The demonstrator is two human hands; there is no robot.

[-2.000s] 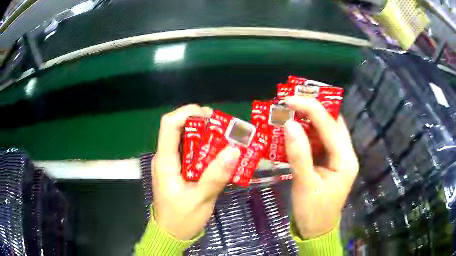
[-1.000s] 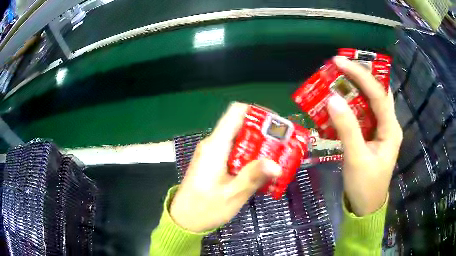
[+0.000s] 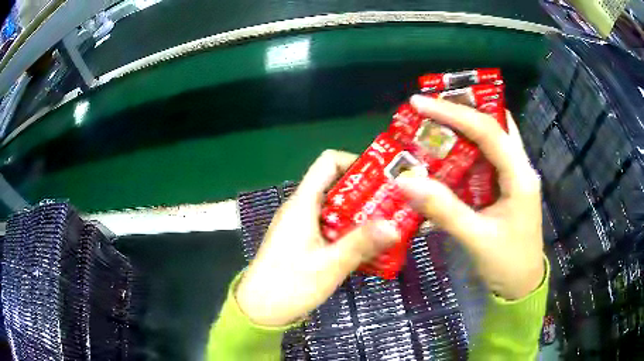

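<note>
My left hand (image 3: 300,247) holds a handful of red circuit boards (image 3: 360,187) with white marks and a small silver-framed metal part. My right hand (image 3: 487,176) holds a fanned handful of red boards (image 3: 462,158), several metal parts showing. The two handfuls meet or overlap in front of me, with my right thumb over the uppermost board of the left group. Both hands are above packed board rows (image 3: 381,338), dark ribbed columns partly hidden by my hands and sleeves.
A glossy green belt or worktop (image 3: 296,158) with pale edge strips crosses beyond my hands. Stacked filled trays (image 3: 35,275) stand at the left; a tall, shiny wrapped stack (image 3: 593,190) stands at the right. A yellowish piece (image 3: 600,14) shows at the upper right.
The right-hand boards have moved left and down, from apart to meeting the left-hand boards. My left hand has barely moved since a second ago. Both hands still hold boards.
</note>
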